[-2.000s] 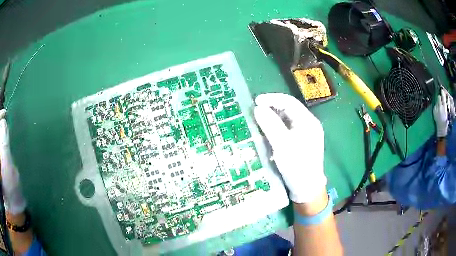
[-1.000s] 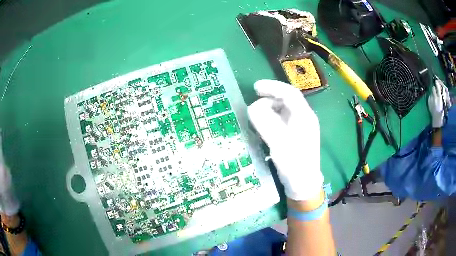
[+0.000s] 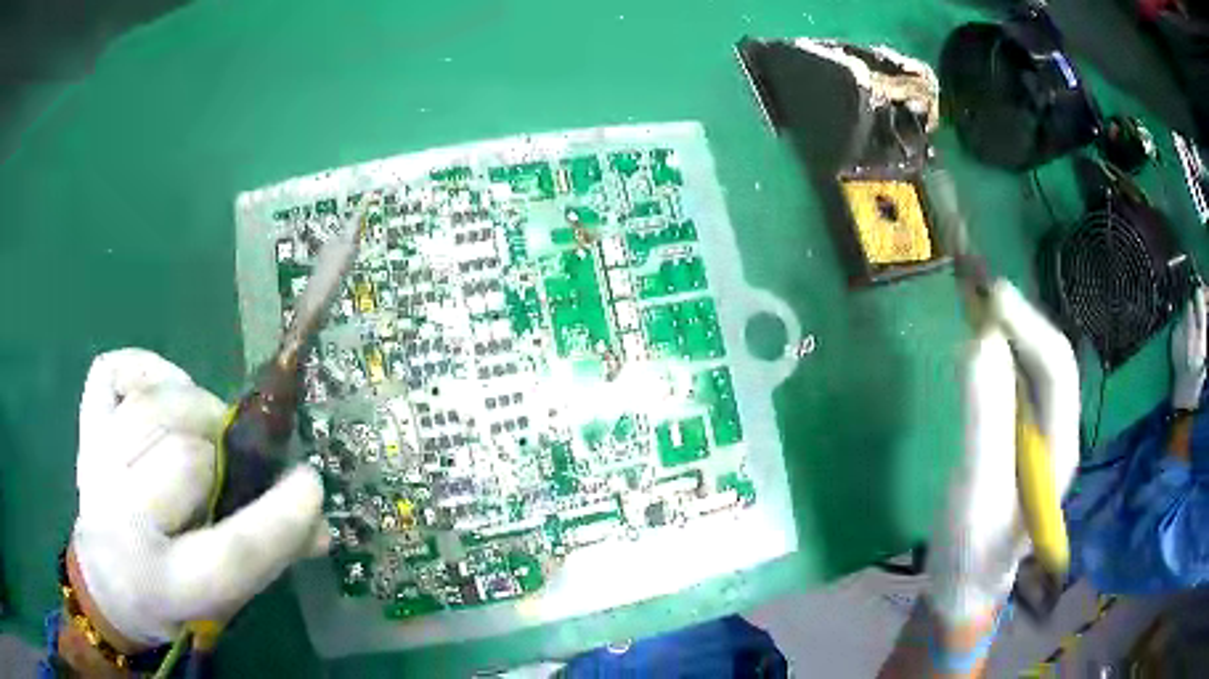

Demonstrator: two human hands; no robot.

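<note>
A green circuit board lies framed by a translucent template plate on the green mat, its round finger-hole tab at the right. My left hand, in a white glove, is shut on a soldering iron; its long tip points over the board's upper left. I cannot tell whether the tip touches. My right hand, gloved and slightly blurred, is right of the board and grips a second soldering iron with a yellow handle, its blurred tip pointing up beside the sponge.
The black iron stand with a crusted top is behind the sponge at upper right. Two black fans stand at the right. Another person's gloved hand and blue sleeve are at the right edge.
The second iron has left the stand and is in my right hand. My left hand has come in over the board's left side with an iron. The plate's tab now shows at the right, not the left.
</note>
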